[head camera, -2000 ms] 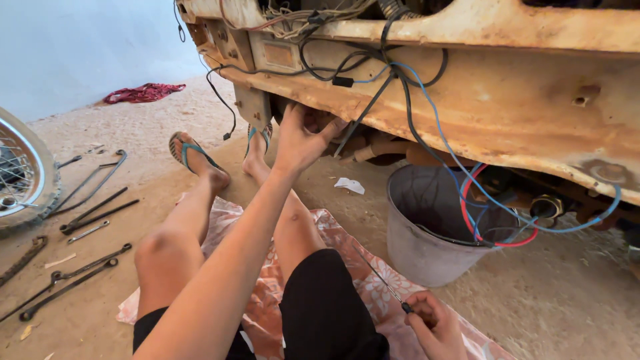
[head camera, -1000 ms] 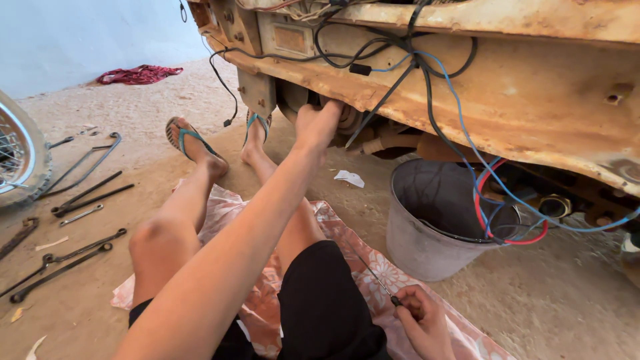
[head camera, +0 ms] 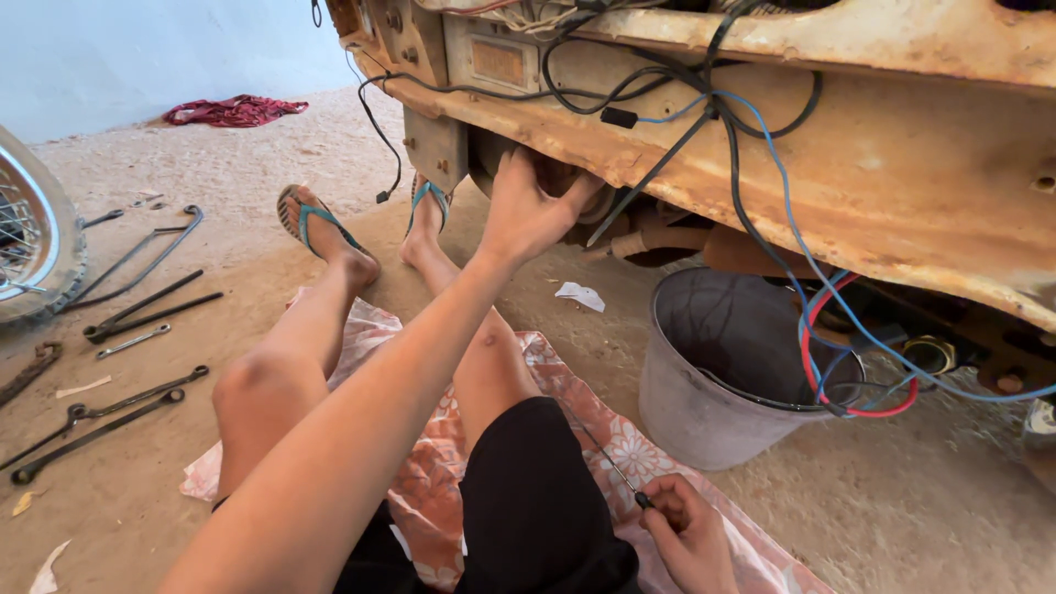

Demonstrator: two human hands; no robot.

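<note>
My left hand (head camera: 532,206) reaches up under the lower edge of a rusty vehicle body panel (head camera: 891,181). Its fingertips are hidden behind that edge, near a round part, so its hold cannot be told. Low on the right, my right hand (head camera: 689,528) grips the dark end of a thin metal rod (head camera: 615,464), which slants up and left over a patterned orange cloth (head camera: 631,437). Black cables and a blue wire (head camera: 780,169) hang across the panel. To the right of my legs stands a grey bucket (head camera: 709,412) with dark liquid or a dark inside.
Wrenches (head camera: 134,341) and other metal tools lie on the sandy floor at left, beside a spoked wheel (head camera: 62,223). A dark red cloth (head camera: 235,110) lies near the wall. White paper scrap (head camera: 580,295) is between my leg and the bucket. A red cable loop (head camera: 891,410) hangs over the bucket's rim.
My left hand has stayed at the panel's lower edge, its fingers now spread more widely than one second ago. The right hand still holds the rod low over the cloth.
</note>
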